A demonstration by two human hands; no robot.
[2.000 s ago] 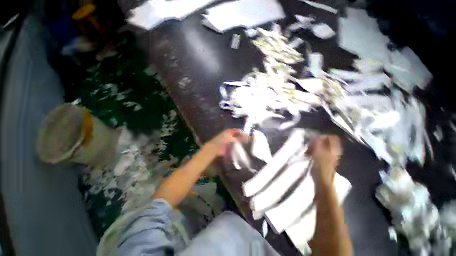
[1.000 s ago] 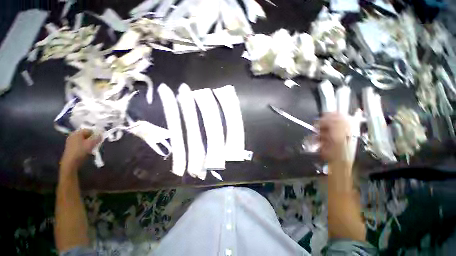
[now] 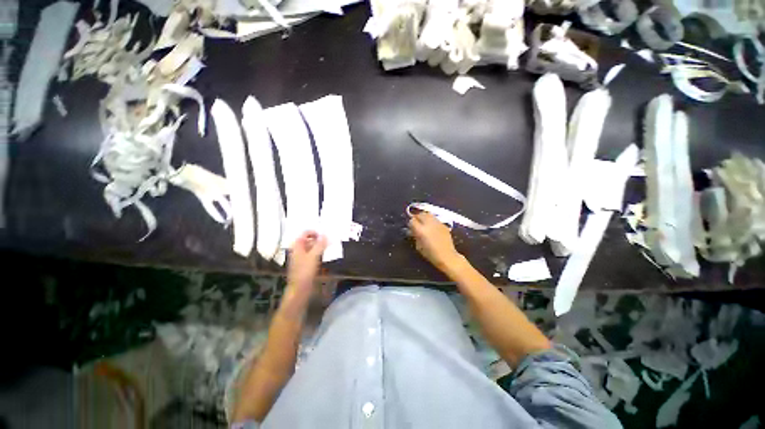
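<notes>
Several white curved cut pieces [image 3: 334, 159] lie in side-by-side stacks on the dark table, left of centre. My left hand [image 3: 307, 251] is at the lower ends of the two right-hand stacks, fingertips bent together; I cannot tell if it grips a piece. My right hand [image 3: 430, 238] is right of the stacks near the table's front edge. It pinches the end of a narrow white tie strip [image 3: 474, 172], which loops out to the right and back up to the left across the table.
A tangled strip pile [image 3: 138, 155] lies left of the stacks. Tied bundles [image 3: 449, 33] are heaped at the back. Long white stacks [image 3: 549, 155] and more bundles [image 3: 738, 209] lie at right, with a small open box [image 3: 564, 55] behind. Scraps litter the floor below.
My left hand has moved right from the strip pile to the stacks' lower ends. My right hand has moved left from the long stacks, with the tie strip's end in its fingers.
</notes>
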